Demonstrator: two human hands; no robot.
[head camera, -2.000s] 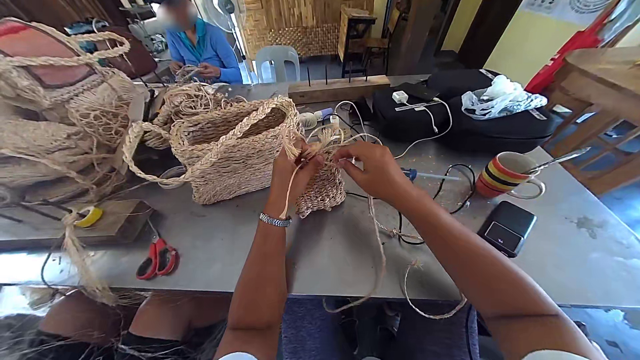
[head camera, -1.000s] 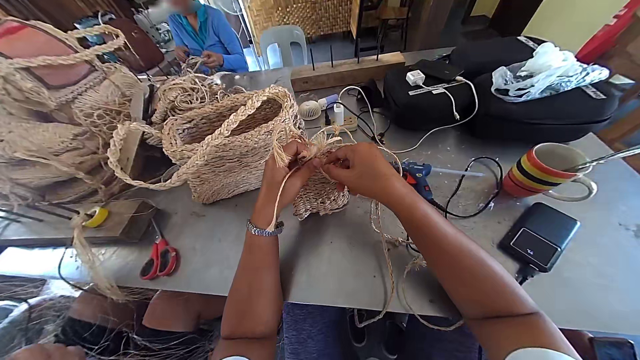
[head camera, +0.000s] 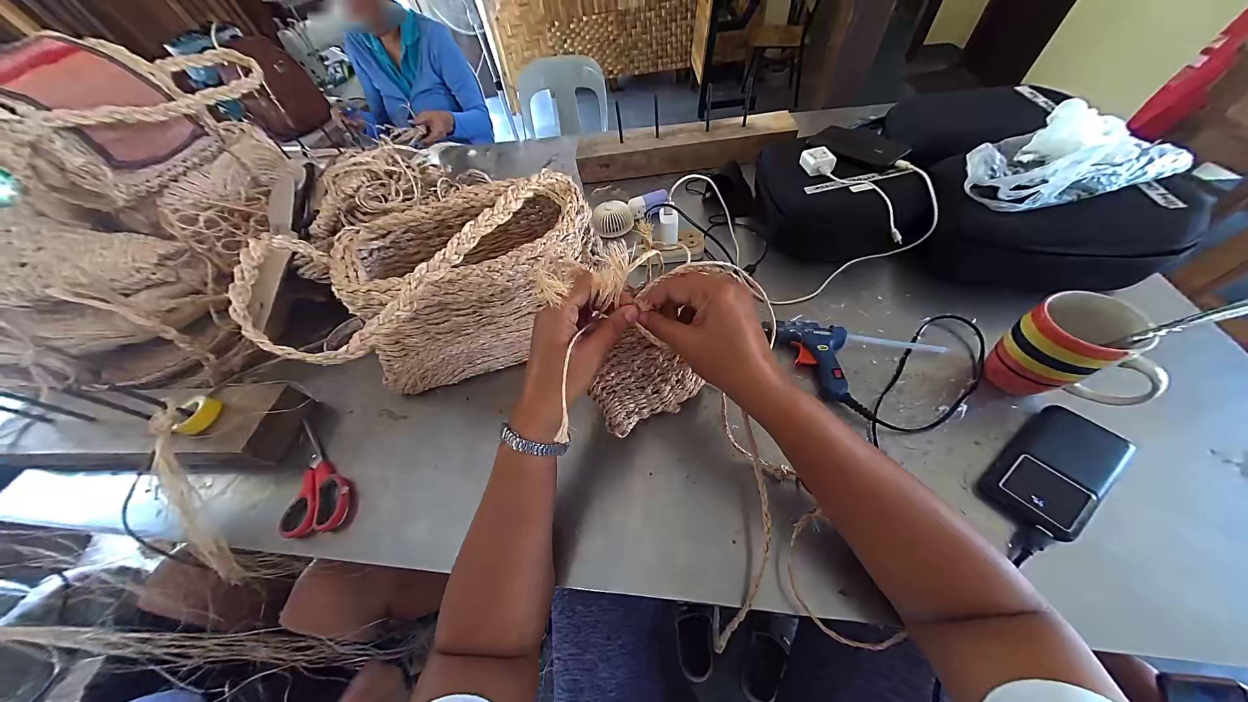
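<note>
A small woven natural-fibre piece (head camera: 648, 380) stands on the grey table beneath both hands. My left hand (head camera: 583, 336) pinches its frayed top edge, with a loose strand hanging over the wrist. Fingertips of my right hand (head camera: 702, 317) meet the left ones and pinch the fibre there; the exact strand is hidden. A thin braided cord (head camera: 762, 517) runs down from the right hand over the table's front edge. Left of the hands stands a large woven fibre bag (head camera: 468, 312) with a braided handle. A blue glue gun (head camera: 824, 356) lies right of the right hand.
Red-handled scissors (head camera: 317, 499) and a wooden block (head camera: 244, 429) with yellow tape (head camera: 199, 416) lie left. At right are a striped mug (head camera: 1053, 346), a black power bank (head camera: 1056, 473) and black cases (head camera: 838, 210). Woven bags (head camera: 97, 253) crowd the left; another person (head camera: 429, 83) sits beyond.
Both hands stay together at the top of the small woven piece, with slight finger shifts. The view has moved closer to the table.
</note>
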